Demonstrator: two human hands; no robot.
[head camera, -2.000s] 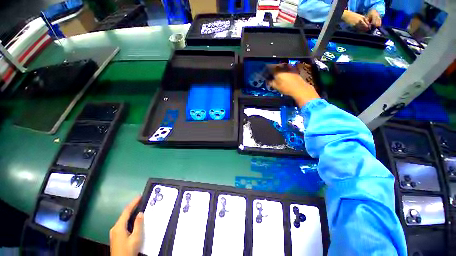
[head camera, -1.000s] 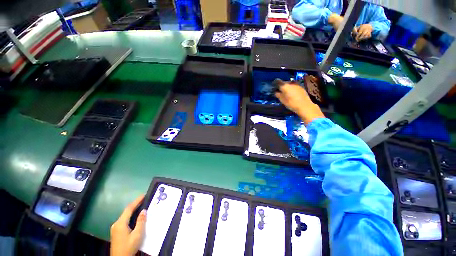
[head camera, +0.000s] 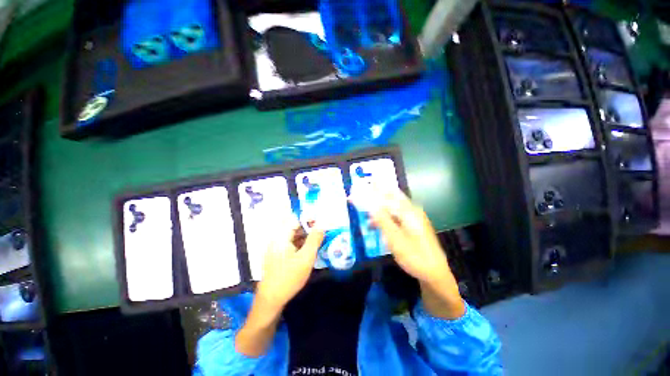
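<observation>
The black foam tray (head camera: 121, 253) lies at the near bench edge, with five white phone back covers (head camera: 148, 253) in its slots, dark camera spots at the top. My left hand (head camera: 283, 272) is over the third and fourth covers, its fingertips closed at the edge of a small blue-and-white piece with holes (head camera: 339, 250). My right hand (head camera: 413, 239) is over the fifth cover, fingers bent and blurred; whether it holds anything is unclear. Blue tints show on the fourth cover and beside the right fingertips.
Beyond the tray are crinkled blue film (head camera: 360, 121), a black box with blue stacked pieces (head camera: 158, 106) and another with white scraps (head camera: 323, 95). Stacked cover trays (head camera: 529, 213) stand at the right; more covers (head camera: 18, 301) are at the left edge.
The view has tilted down and turned. My right hand has come back from the far parts box to the tray. My left hand has left the tray's left end, and a blue-and-white piece is now between my hands.
</observation>
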